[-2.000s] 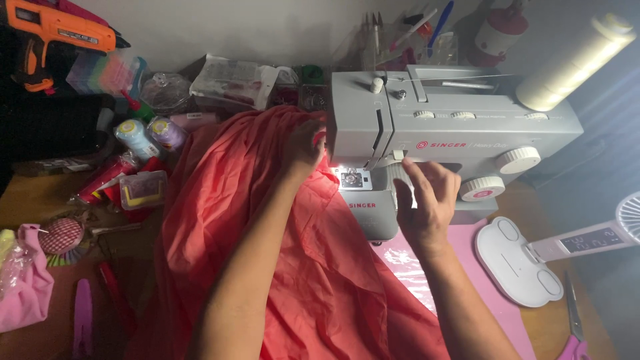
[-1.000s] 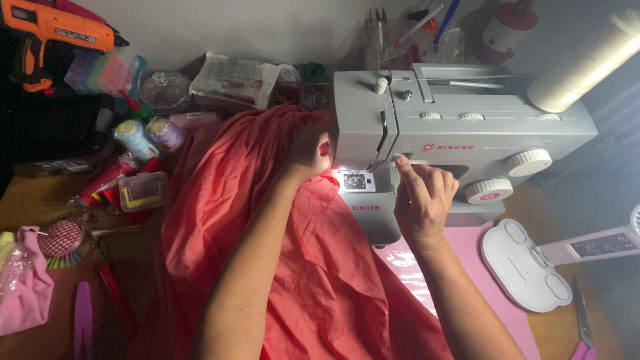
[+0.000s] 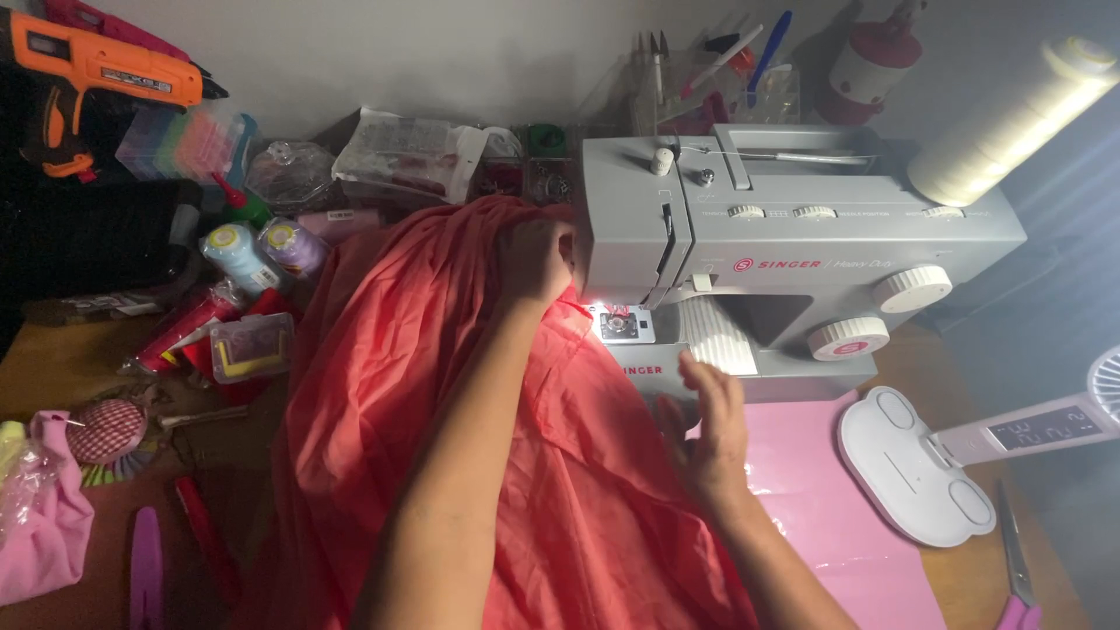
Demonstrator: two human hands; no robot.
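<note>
A grey sewing machine stands with its lamp lighting the metal needle plate. Coral-red fabric lies bunched in front and to the left of it, its edge reaching the plate. My left hand is at the left of the machine head, closed on the fabric, with its fingertips partly hidden. My right hand hovers over the fabric just in front of the machine bed, fingers apart and holding nothing. The white presser lever sits above the bed. A cone of cream thread stands on the right.
Left: orange glue gun, wrapped thread spools, small plastic box, checked pincushion. Right: white fan-lamp base and scissors beside a pink sheet. Plastic boxes line the wall behind.
My right hand has let go of the small white lever on the machine's front and come down toward me, its fingers spreading. My left hand stays at the fabric beside the machine head.
</note>
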